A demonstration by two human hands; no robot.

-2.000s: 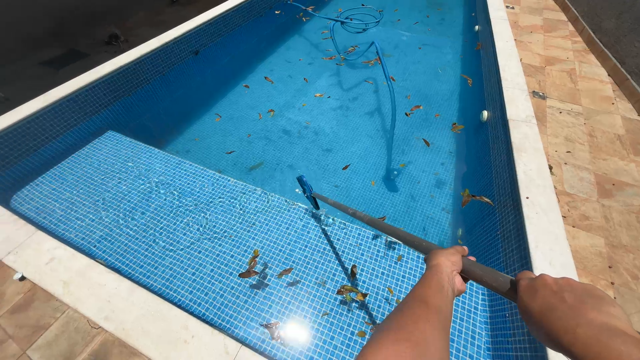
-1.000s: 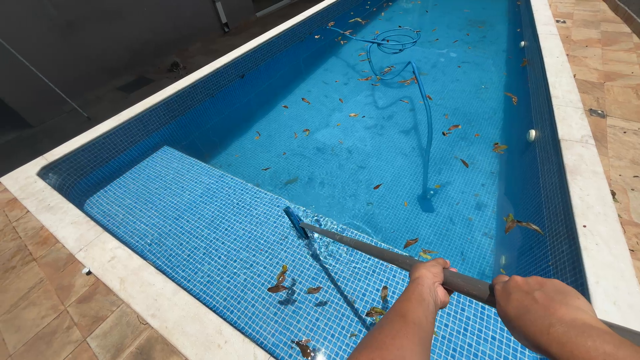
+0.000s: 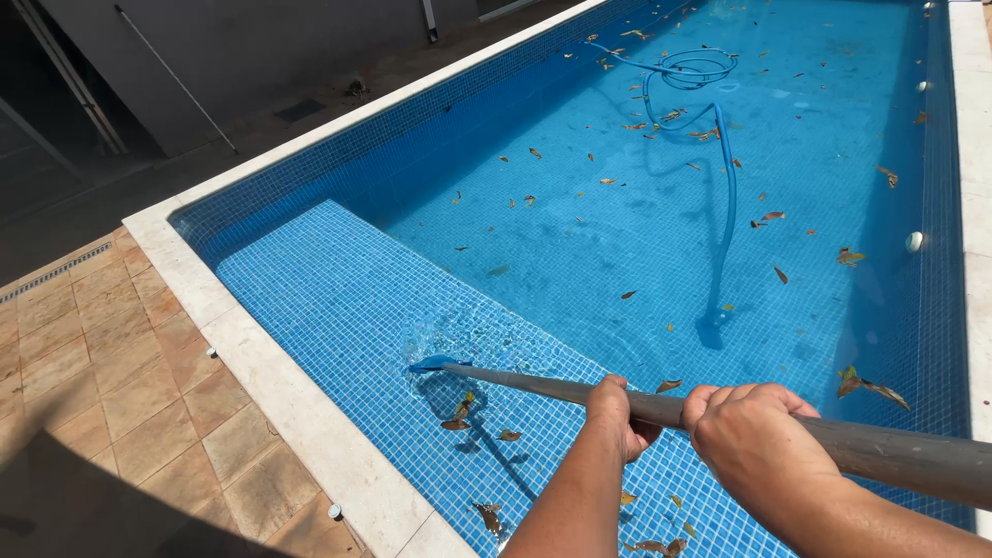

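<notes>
My left hand (image 3: 620,418) and, to its right, my right hand (image 3: 748,434) are both closed around a long grey pole (image 3: 891,457) that slants over the pool. At its far end a blue pool skimmer head (image 3: 439,363) meets rippled water above the shallow tiled ledge (image 3: 310,287). Brown and yellow leaves (image 3: 457,415) lie close by the head, near its shadow. Farther off, a blue pool hose (image 3: 728,170) loops in the water and runs down to a dark blue piece (image 3: 708,332) in the deeper part.
Pale stone coping (image 3: 310,434) edges the pool, with stone paving (image 3: 178,403) to the left. More leaves (image 3: 850,256) are scattered across the water. A thin pole (image 3: 177,77) leans on the dark wall. Round white fittings (image 3: 914,242) sit on the right pool wall.
The skimmer head has moved left over the ledge, toward the near leaves, and its angle has turned. Both hands keep their hold on the pole. The view has swung left.
</notes>
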